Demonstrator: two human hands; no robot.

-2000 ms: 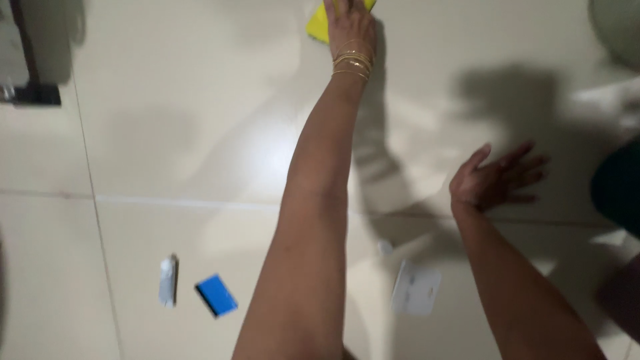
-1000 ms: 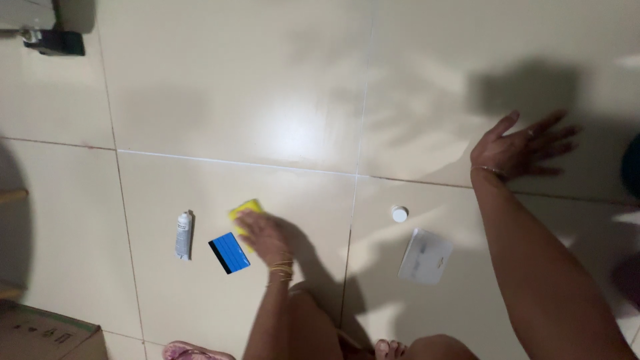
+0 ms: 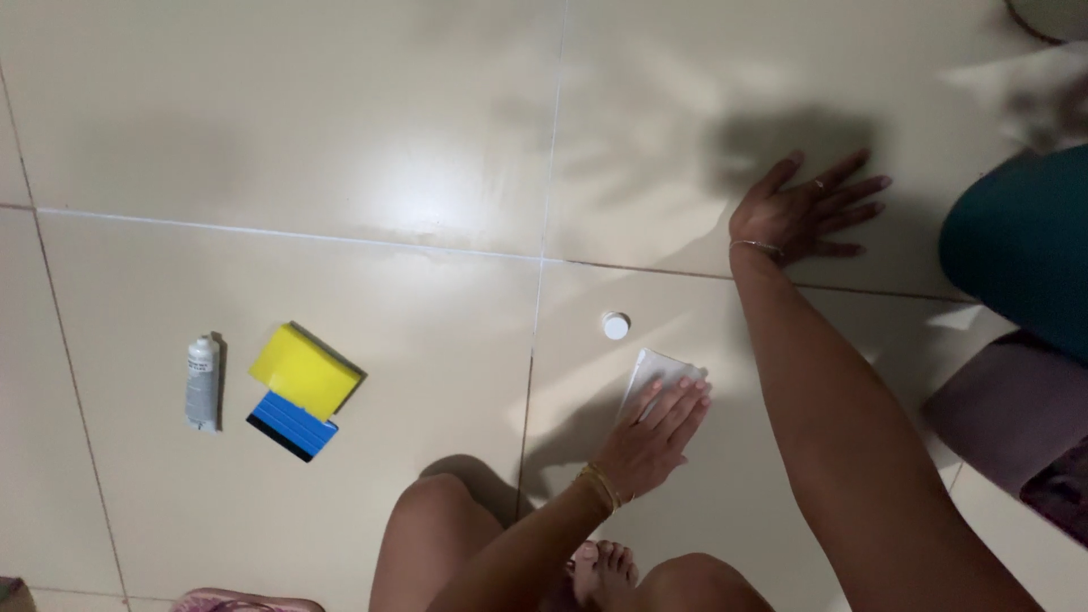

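Observation:
My left hand (image 3: 654,433), with gold bangles, lies palm down with its fingers over a flat white rectangular item (image 3: 659,370), whose lower part is hidden. My right hand (image 3: 799,208) rests on the tiled floor (image 3: 408,510) with fingers spread, holding nothing. Just above the white item stands a small white round cap (image 3: 615,325). At left lies a white and grey squeeze tube (image 3: 202,382), its nozzle end uppermost. Beside it a yellow sponge or pad (image 3: 306,370) touches or overlaps the upper edge of a blue scraper card with a black edge (image 3: 293,427).
Two tile joints show white lines (image 3: 289,233); other stretches are brown. My knees and a foot (image 3: 605,565) are at the bottom, near a pink slipper (image 3: 246,600). At the right edge is a person's teal-clothed part (image 3: 1024,242).
My left hand has let go of the yellow piece, which now lies by the blue card, and has moved right onto the white item. My right hand stays spread on the floor.

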